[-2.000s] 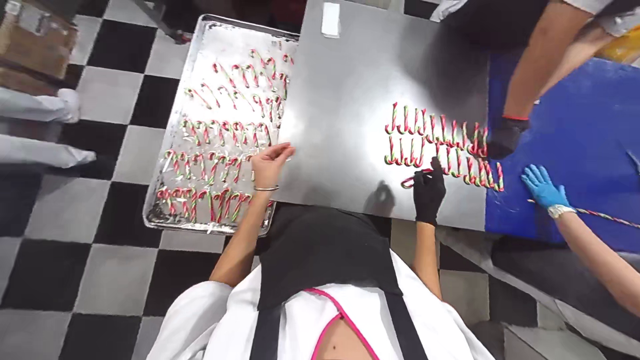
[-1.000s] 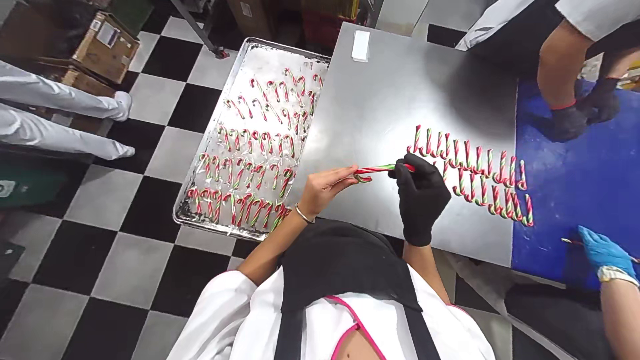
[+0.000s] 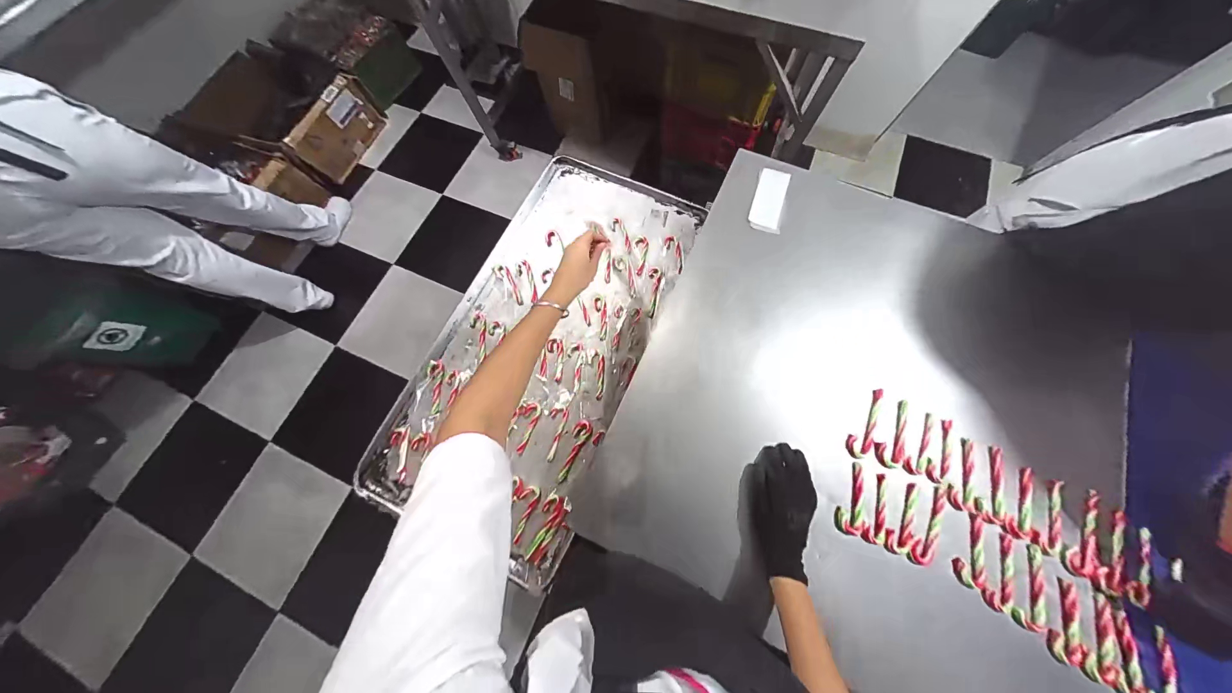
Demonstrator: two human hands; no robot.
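Note:
My bare left hand, with a bracelet at the wrist, reaches over the far part of a lined metal tray. Its fingers are pinched at the candy canes there; whether they hold one is unclear. Rows of red, green and white candy canes lie on the tray. My right hand, in a black glove, rests flat on the steel table with nothing in it. To its right, two slanting rows of candy canes lie on the table and reach toward a blue mat.
A white card-like item lies near the table's far corner. The blue mat covers the right side. People in white trousers stand at left and upper right. Cardboard boxes and a table leg are beyond the tray.
The candy cane between my hands a second ago is out of them. My left hand has moved out over the far part of the tray; my right hand has come down onto the table. The view has swung left.

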